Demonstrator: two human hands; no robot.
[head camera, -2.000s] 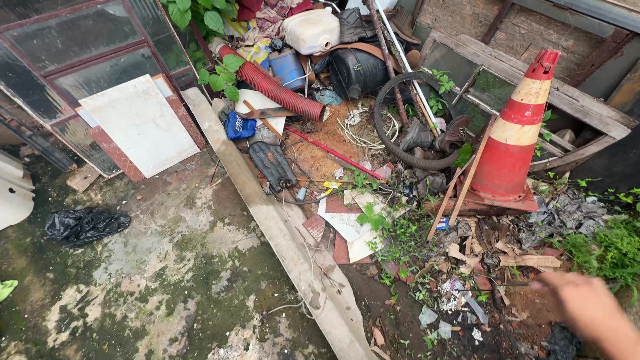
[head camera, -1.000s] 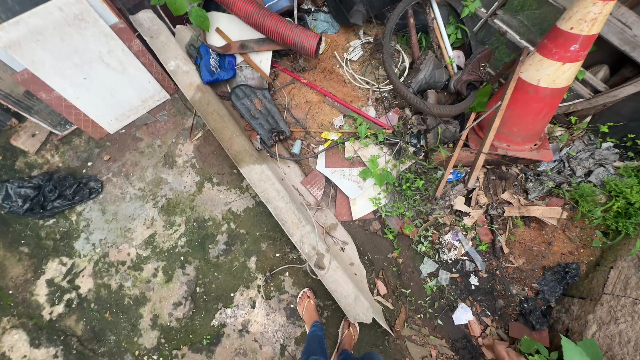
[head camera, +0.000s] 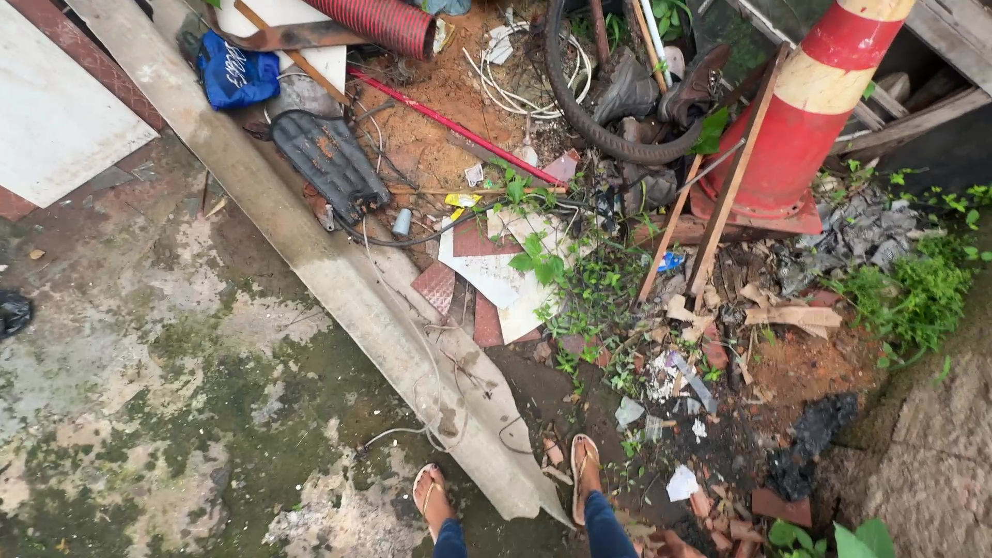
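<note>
Neither of my hands shows in the head view now. My feet in flip-flops stand on either side of the broken end of a long grey sheet trough, which runs from the upper left to the bottom centre. A thin cable lies loosely across it. Beside it are a black ribbed plastic piece, a blue bag bearing writing, and broken tiles. A red pole lies on the soil, near a bicycle tyre and coiled white cable.
A red and cream traffic cone stands at the upper right, with wooden strips leaning by it. Red corrugated hose lies at the top. White board is at the left. Glass-like shards and brick pieces litter the lower right.
A hand seen at the lower right two seconds ago is out of view now. The view has tilted down, and my feet show more fully.
</note>
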